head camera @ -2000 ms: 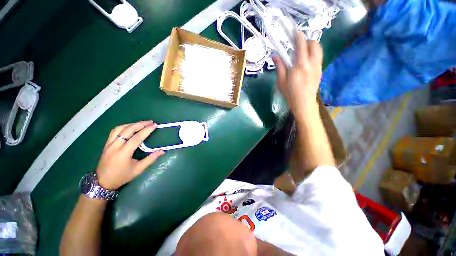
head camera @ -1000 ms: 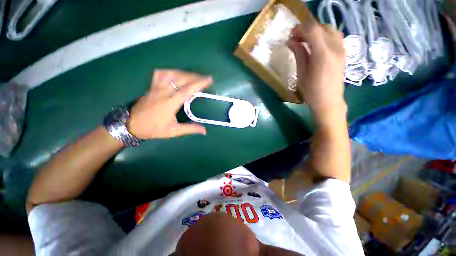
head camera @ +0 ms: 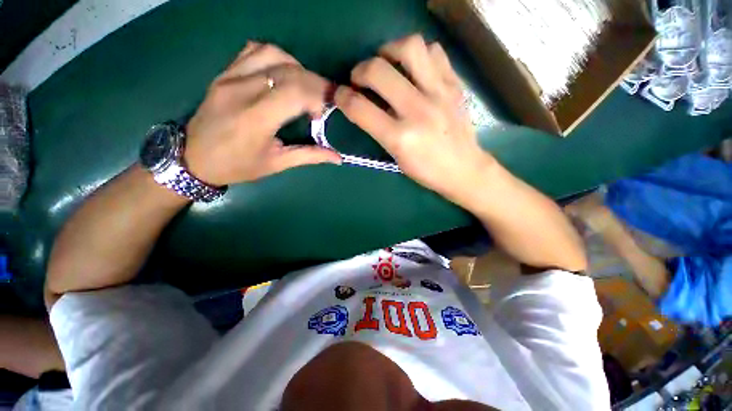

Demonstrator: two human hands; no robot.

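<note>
A white loop-shaped housing [head camera: 365,162] lies in front of me on the dark green surface; its loop end and lower rim show, and its rounded end is hidden under my right hand. My left hand [head camera: 249,116] holds the loop end, thumb at the lower rim and fingertips at the upper side. My right hand [head camera: 421,116] is bent over the housing, its fingertips meeting my left fingertips at the loop's upper edge. Whether a thin strip is between the right fingertips cannot be seen.
A cardboard box [head camera: 514,76] of whitish thin strips stands at the upper right. Several more housings [head camera: 678,48] lie beyond it at the right edge. A greyish plastic bag [head camera: 12,148] is at the left edge. A person's blue clothing [head camera: 674,201] and arm show at the right.
My right hand has moved left from the strip box to the housing. My left hand has closed onto the loop end. The view has shifted, with the box now further right.
</note>
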